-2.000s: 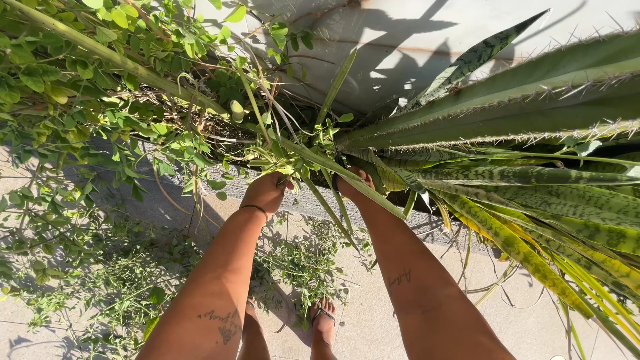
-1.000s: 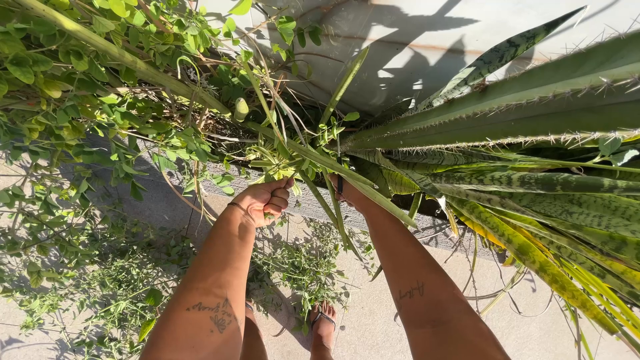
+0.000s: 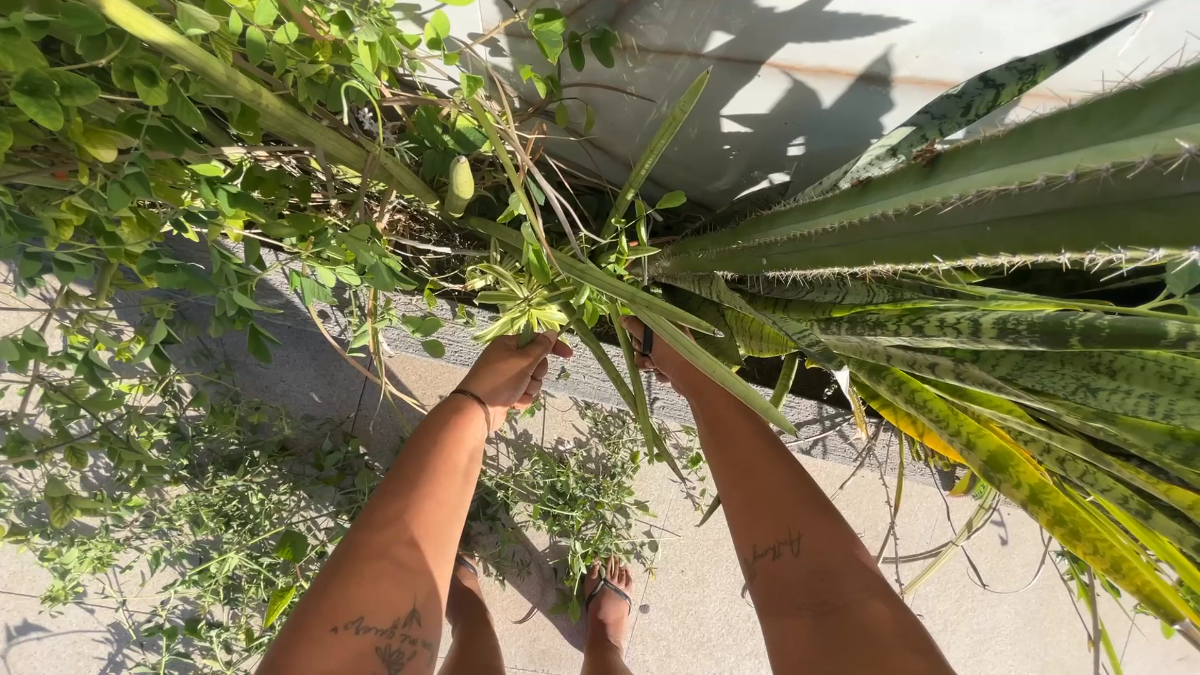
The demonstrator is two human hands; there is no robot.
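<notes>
My left hand [image 3: 517, 367] is closed at the base of a pale green leafy shoot [image 3: 521, 305], above the concrete curb of the planting bed. Long narrow green leaves [image 3: 680, 352] slant across the middle, passing over part of my right hand [image 3: 653, 353]. That hand has a dark band on a finger and sits among the leaves at the curb; its fingertips are partly hidden, so what it touches is unclear. Just right of it, a spiny cactus stem [image 3: 937, 211] and mottled snake plant leaves [image 3: 1012, 330] spread out.
A leafy shrub [image 3: 141, 187] fills the left side, with a thick green stem [image 3: 272, 103] crossing it. Behind the bed stands a pale wall [image 3: 778, 56]. Cut or pulled greenery [image 3: 572, 487] lies on the paving [image 3: 694, 572] around my sandaled feet [image 3: 609, 595].
My left hand was lower and turned knuckles-up one second ago; it now holds the leafy shoot's base. The right hand stays among the leaves, with its fingers showing more.
</notes>
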